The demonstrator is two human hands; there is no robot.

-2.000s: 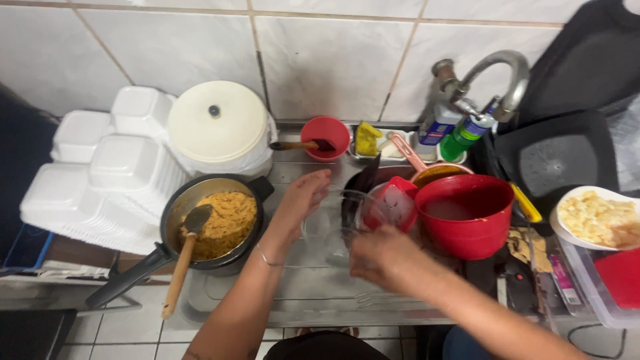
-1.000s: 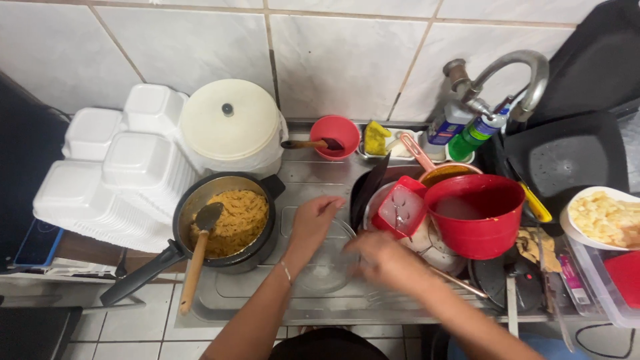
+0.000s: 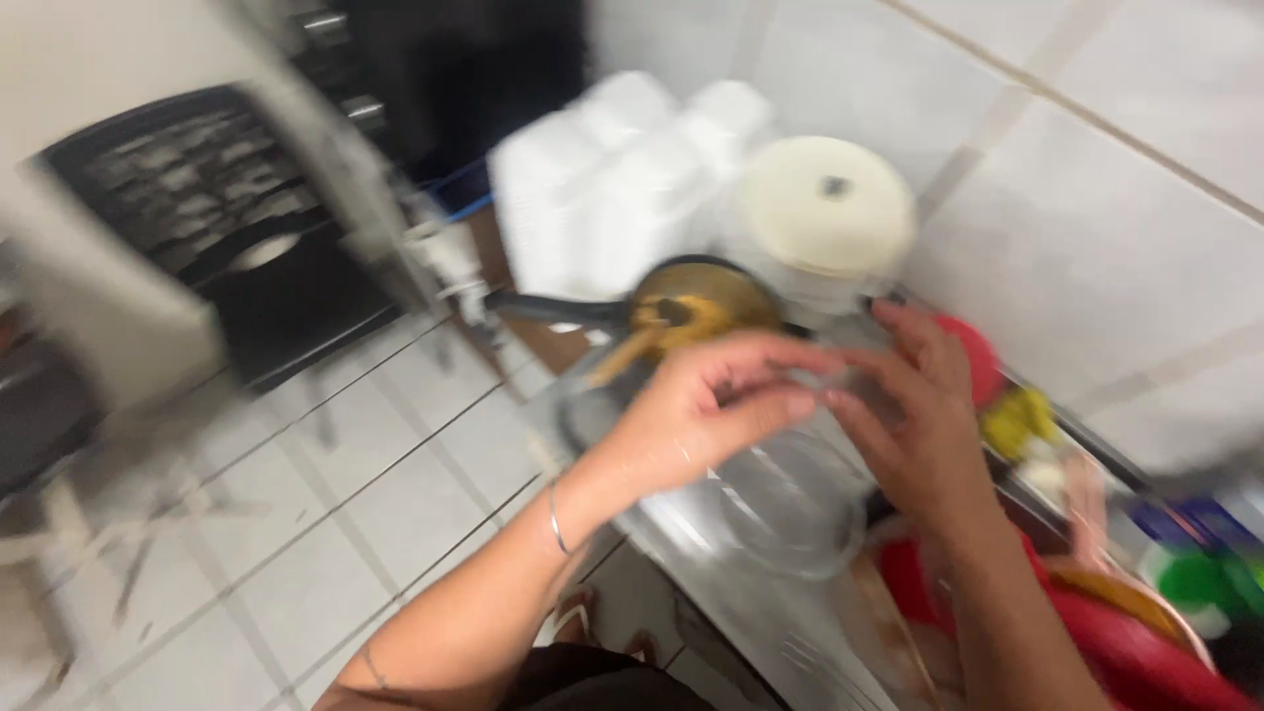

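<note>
The view is blurred. My left hand [image 3: 736, 400], with a thin bracelet on its wrist, is raised over the steel counter beside a pan of orange-yellow food [image 3: 706, 301] with a wooden-handled spoon. Facing it, my right hand [image 3: 913, 415] has its fingers spread and bent. The fingertips of both hands come close together or touch; whether something thin and clear lies between them cannot be told. Below the hands a round clear lid or dish [image 3: 795, 504] lies on the metal surface. A red cup [image 3: 968, 360] stands behind my right hand.
White foam containers [image 3: 622, 188] are stacked behind the pan, next to a lidded cream pot [image 3: 829, 207]. A yellow sponge [image 3: 1017, 423], a red bowl [image 3: 1136, 642] and a green bottle [image 3: 1200, 583] are at the right. A black chair [image 3: 227, 227] stands on the tiled floor at the left.
The view has swung strongly to the left, bringing in the floor and chair. My hands were low over the clear round piece at the sink; now they are raised above it with fingertips close together.
</note>
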